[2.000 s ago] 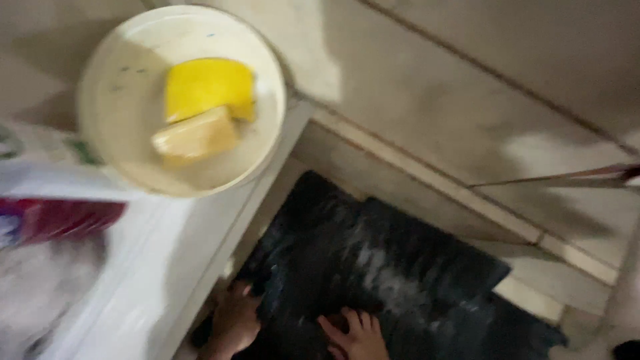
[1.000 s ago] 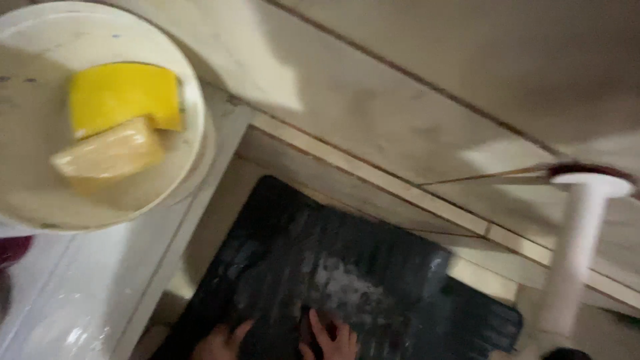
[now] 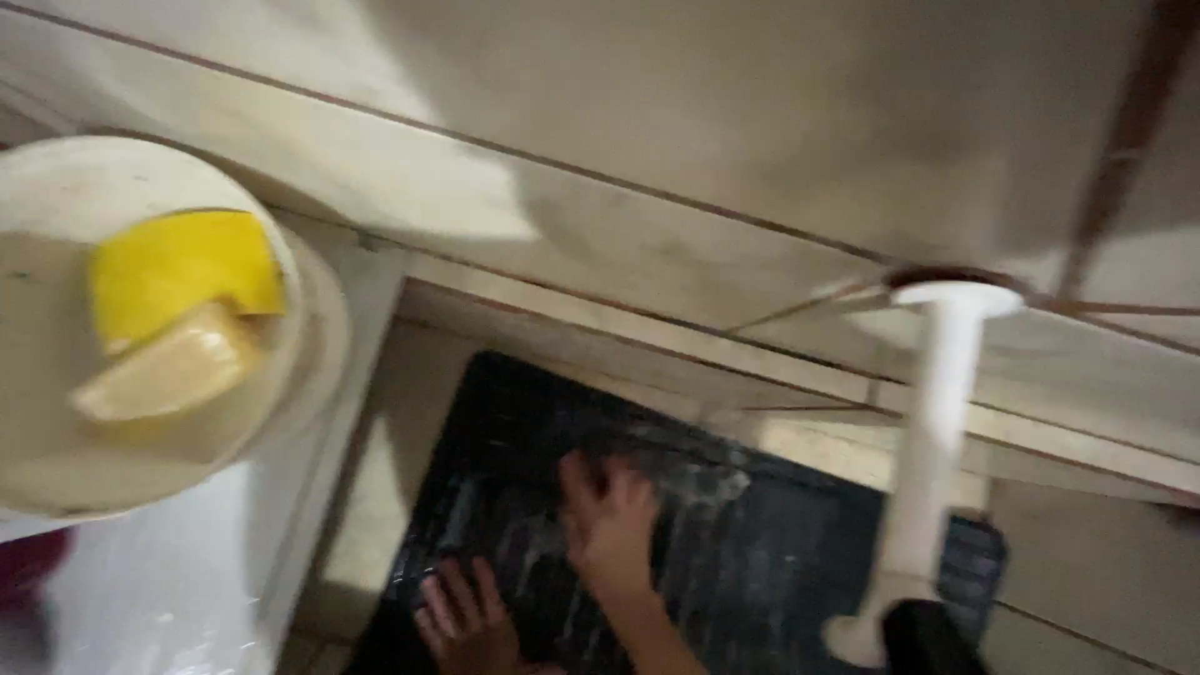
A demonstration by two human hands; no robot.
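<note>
A black ribbed mat, wet with whitish streaks, lies at the lower middle. My left hand rests on its lower left part with the fingers spread and nothing seen in it. Farther up the mat is my right hand, blurred, its fingers bent toward the surface; whether something is under it cannot be told. To the left stands a round whitish tub holding cloudy liquid, a yellow sponge or cloth and a pale block like a soap bar or sponge, touching the yellow piece.
The tub stands on a white ledge, with a dark red item at the far left edge. A white pipe runs from the tiled wall down in front of the mat's right part. A black object is at its lower end.
My right hand has moved up the mat, away from its lower edge. The view has shifted, bringing the white pipe farther into the picture.
</note>
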